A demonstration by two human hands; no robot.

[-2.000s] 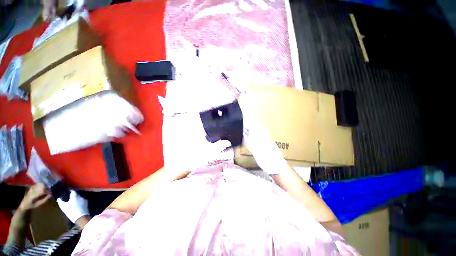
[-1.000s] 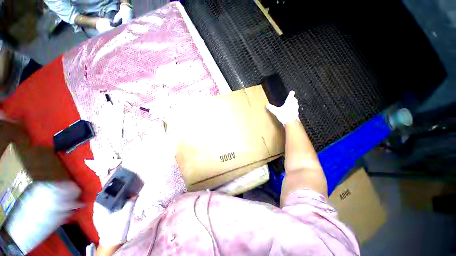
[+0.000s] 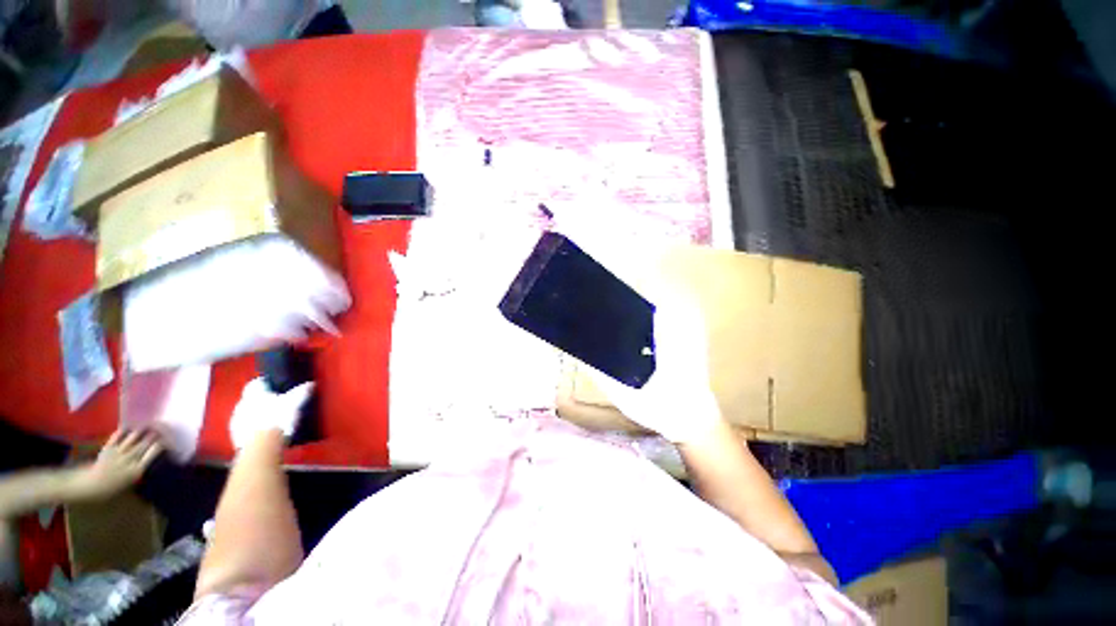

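Observation:
My right hand (image 3: 685, 373), in a white glove, holds a matt black box (image 3: 578, 308) tilted above the pink cloth (image 3: 563, 110). The glove covers the box's right end. My left hand (image 3: 267, 413), also gloved, grips another black box (image 3: 289, 364) low on the red cloth (image 3: 355, 294), partly hiding it. A flat tan cardboard pad (image 3: 808, 349) lies right of my right hand, partly covered by it. A black oblong with a pale edge (image 3: 386, 195) lies where the red and pink cloths meet.
Open cartons (image 3: 184, 208) with white sleeves (image 3: 226, 306) stand at left. Another person's bare hand (image 3: 126, 462) is at the lower left by a pink sheet. The dark mesh belt (image 3: 796, 184) and blue film wrap (image 3: 918, 514) are at right.
The view has swung back leftward. My right hand has left the pad's belt-side edge and holds a box over the pink cloth. My left hand has moved onto the red cloth.

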